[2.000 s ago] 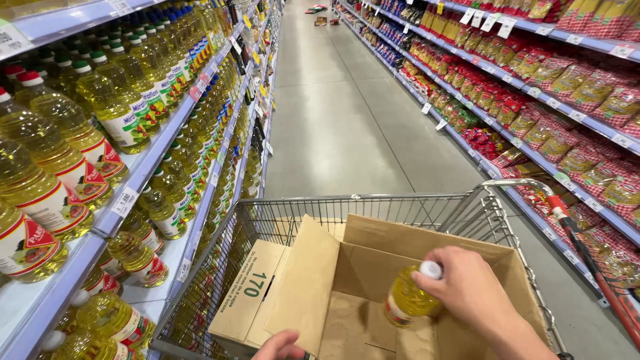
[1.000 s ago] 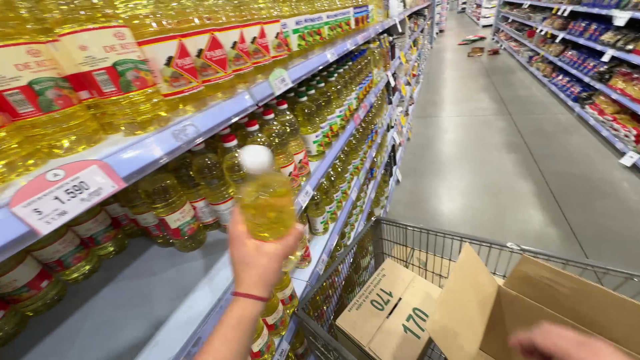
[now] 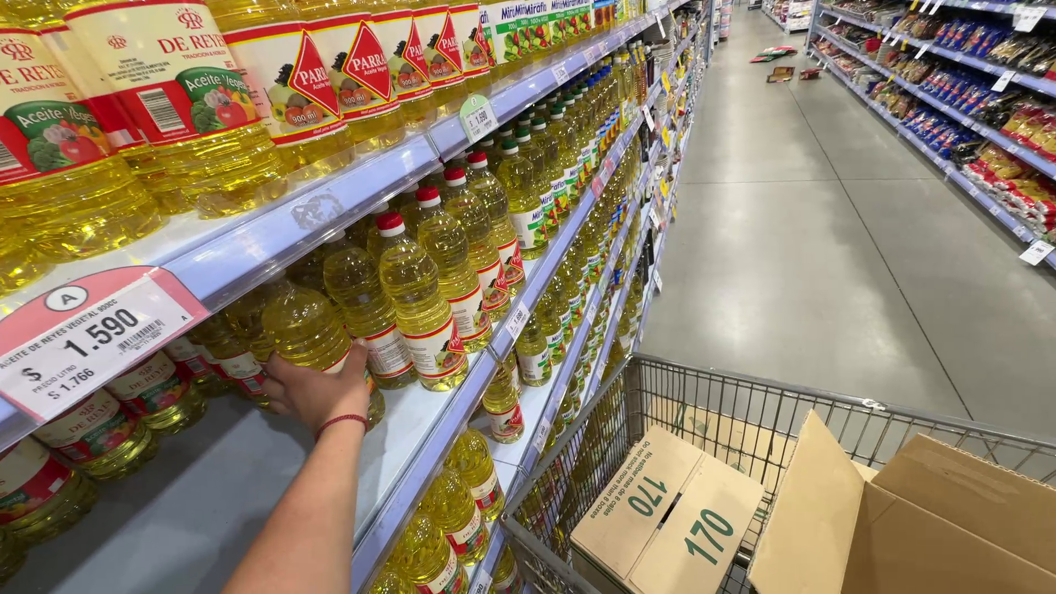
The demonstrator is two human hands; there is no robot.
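Note:
My left hand, with a thin red band on its wrist, is wrapped around a bottle of yellow cooking oil standing on the middle shelf under the upper shelf's edge. Red-capped oil bottles stand just right of it, and more bottles with red and green labels are to its left. My right hand is out of view. An open cardboard box sits in the metal shopping cart at the lower right, beside a closed cardboard box marked 170.
The upper shelf's front edge, with price tags, runs close above my left hand. Larger oil bottles line that shelf. The tiled aisle floor stretches ahead, with some packages lying far off. Shelves of bagged goods flank the right side.
My left hand, seen holding a raised oil bottle a second ago, is now farther in on the shelf, around a bottle there. My right hand has left the view.

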